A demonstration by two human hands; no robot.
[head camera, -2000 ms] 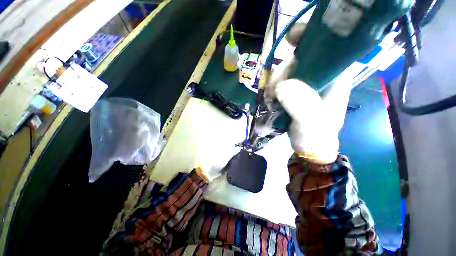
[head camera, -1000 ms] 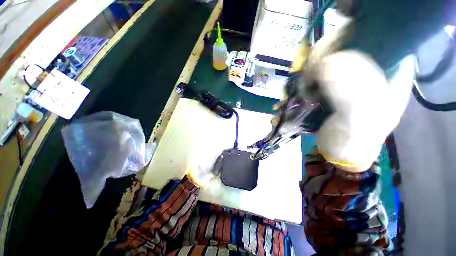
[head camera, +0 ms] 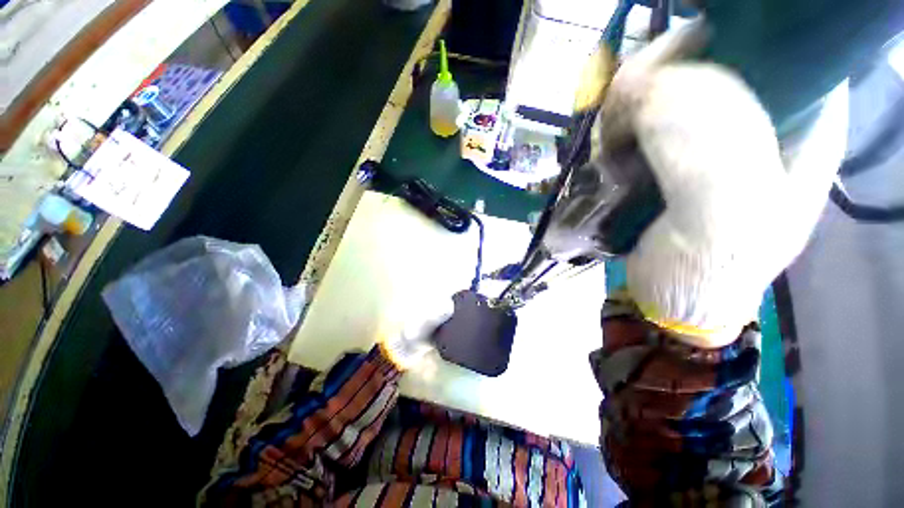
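Note:
The flat black corded unit [head camera: 478,335] lies on the cream work pad [head camera: 347,283], its cable running up to a bundled cord [head camera: 436,206] at the pad's far edge. My left hand [head camera: 414,332], in a white glove, holds the unit's left edge; its fingers are overexposed. My right hand [head camera: 704,189], gloved and slightly blurred, is closed around the dark green machine head's lower part. The pointed metal tip assembly [head camera: 530,278] reaches down to the unit's upper right edge. My right fingertips are partly hidden behind the tool.
A crumpled clear plastic bag [head camera: 203,317] lies on the dark green conveyor [head camera: 268,149] at left. A squeeze bottle [head camera: 444,104] and small jars stand behind the pad, beside a white bench machine [head camera: 560,60]. A white paper card [head camera: 129,179] hangs at the belt's far edge.
Since two seconds ago my right hand and the machine head have moved right, uncovering more of the cable. The unit has shifted slightly left in view. The bag has moved left and down in view.

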